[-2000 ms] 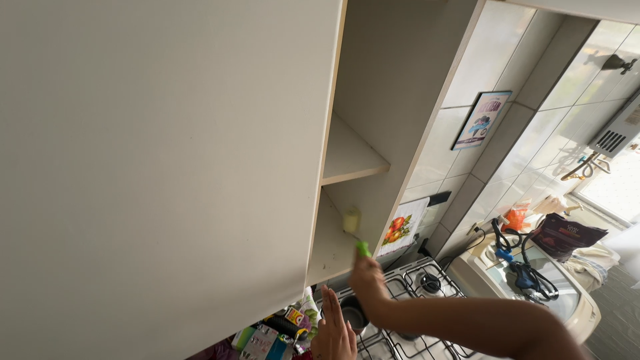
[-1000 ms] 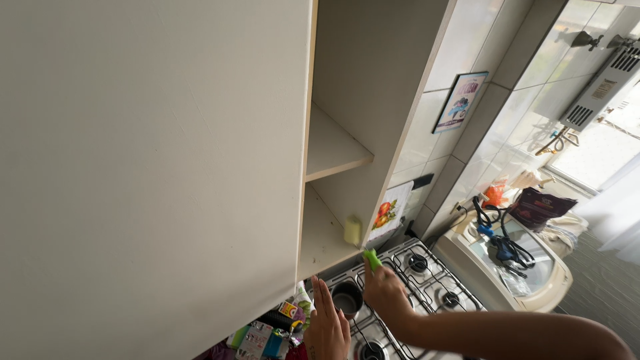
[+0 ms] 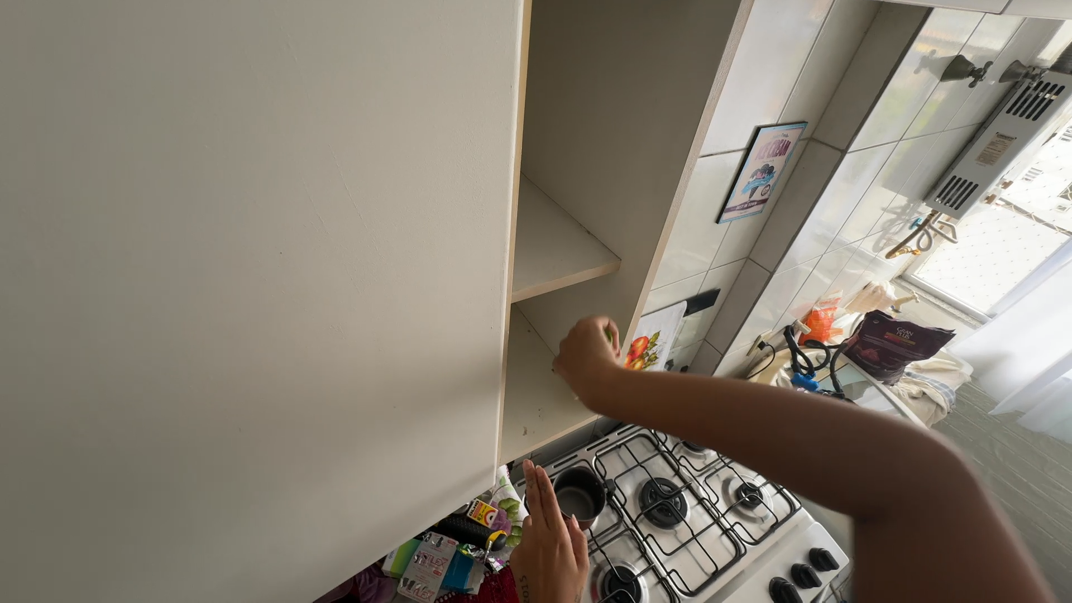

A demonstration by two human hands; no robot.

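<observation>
Inside the lower opening of a pale wall cabinet (image 3: 544, 394), my right hand (image 3: 590, 356) is closed around a green handle (image 3: 610, 337), of which only a sliver shows. The pale head of that tool is hidden behind the hand. Below the cabinet's bottom edge, my left hand (image 3: 548, 544) is raised with its fingers extended and holds nothing. A small dark pot (image 3: 579, 496) stands on the gas stove (image 3: 695, 502) just beyond the left hand. Small dark specks lie on the cabinet's bottom board.
A large cabinet door (image 3: 251, 251) fills the left side. Packets (image 3: 429, 565) and other goods lie under it. A printed towel (image 3: 653, 339) and a small sign (image 3: 762, 172) hang on the tiled wall. A dark bag (image 3: 894, 343) and hoses lie at the right, below a water heater (image 3: 997, 146).
My right hand has moved from the cabinet's front lower edge, above the stove, up into the lower compartment. The tool's pale head, visible earlier, is now hidden. My left hand remains below the cabinet.
</observation>
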